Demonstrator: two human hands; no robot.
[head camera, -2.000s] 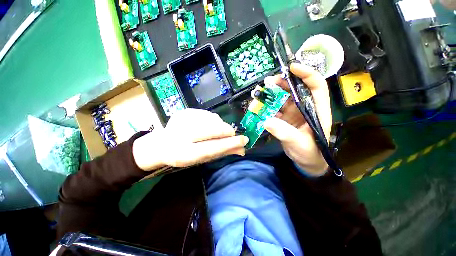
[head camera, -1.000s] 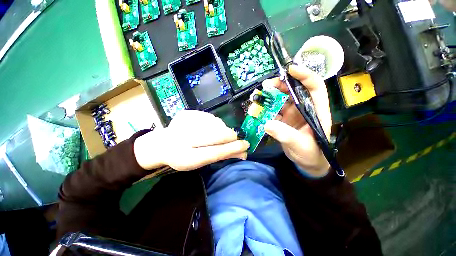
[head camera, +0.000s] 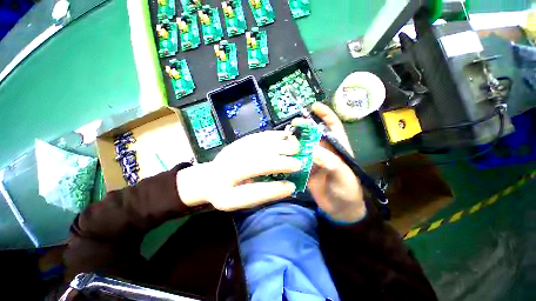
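A green circuit board (head camera: 305, 157) is held between both my hands, tilted on edge in front of my body. My left hand (head camera: 250, 167) has its fingers against the board's left side; its fingertips hide part of the board. My right hand (head camera: 336, 176) grips the board's right side. The dark soldering iron (head camera: 351, 161) with its cord also lies in my right hand, its tip pointing up and left towards the bin of green components (head camera: 290, 97). Whether the tip touches anything cannot be told.
Boards stand in rows on the black mat (head camera: 205, 62). A bin of blue components (head camera: 244, 117), bare boards (head camera: 204, 126) and a cardboard box (head camera: 156, 138) of capacitors lie left. A white tub (head camera: 376, 97) and yellow-topped stand (head camera: 410, 122) are right; a plastic bag (head camera: 64, 176) is far left.
The board has turned more on edge and its yellow and black parts no longer show. The iron's tip has swung lower and left. The view has shifted, showing more rows of boards.
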